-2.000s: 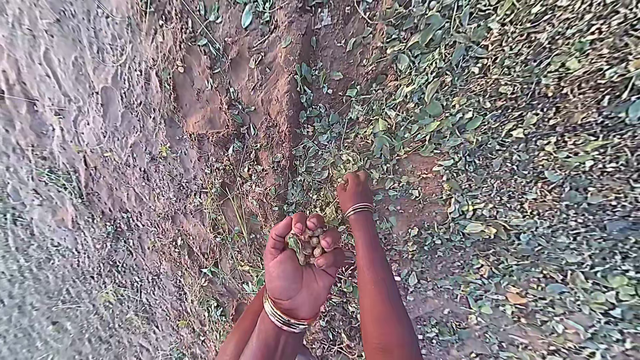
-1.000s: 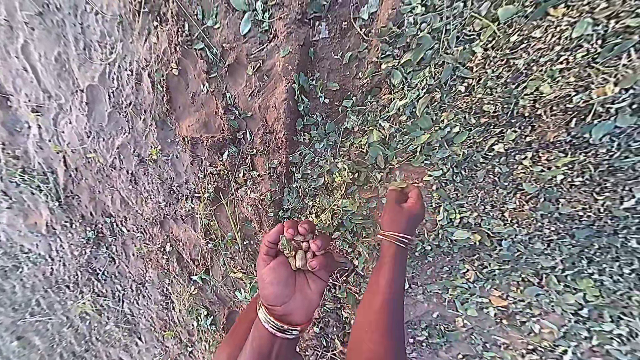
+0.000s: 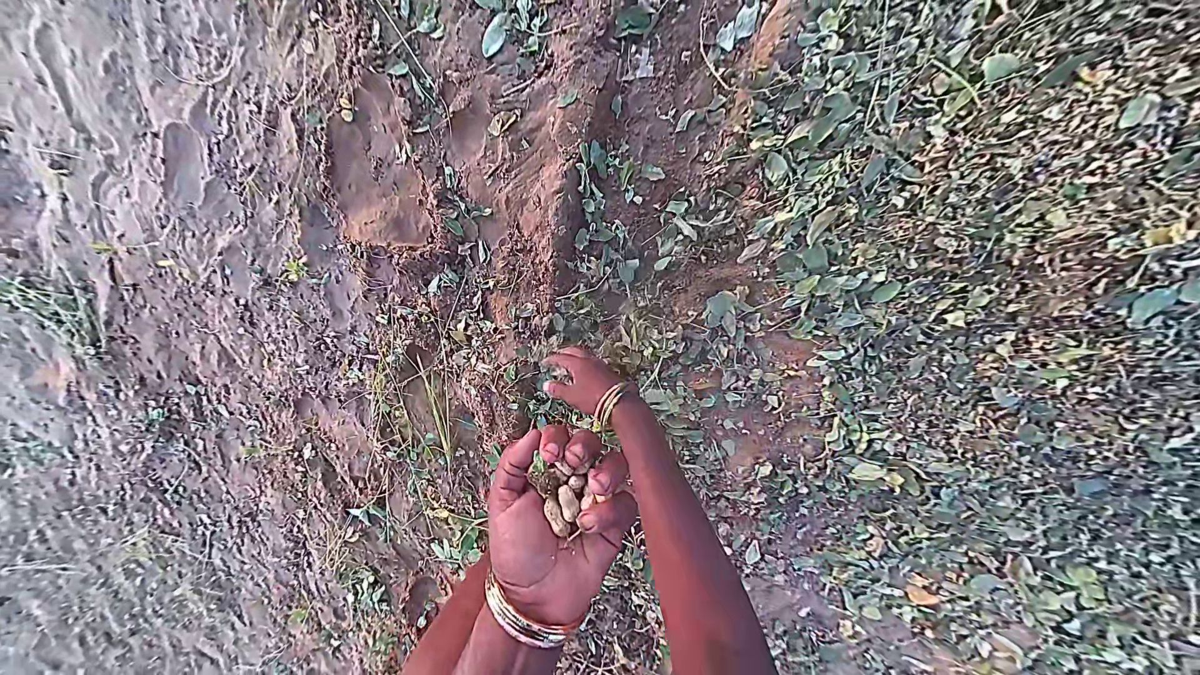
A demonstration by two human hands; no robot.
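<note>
My left hand (image 3: 553, 553), palm up with bangles at its wrist, curls its fingers around several peanuts in their shells (image 3: 566, 502). A bit of green leaf or stem lies among them. Just beyond its fingertips is my right hand (image 3: 583, 378), also with bangles. It is low over small green plants, its thumb and fingers apart, with no peanut visible between them. Leaves (image 3: 642, 342) surround its far side; whether the fingertips touch them cannot be told.
Reddish soil with a raised ridge (image 3: 553, 202) runs away from the hands. Leafy plants and dry litter (image 3: 984, 375) cover the ground at the right. Paler, uneven soil (image 3: 178, 375) spreads to the left. Part of another limb (image 3: 450, 623) shows behind my left wrist.
My right hand has moved from the right, where its fingers were closed on a bit of plant one second ago, leftward to just beyond my left hand. My left hand still cradles the peanuts.
</note>
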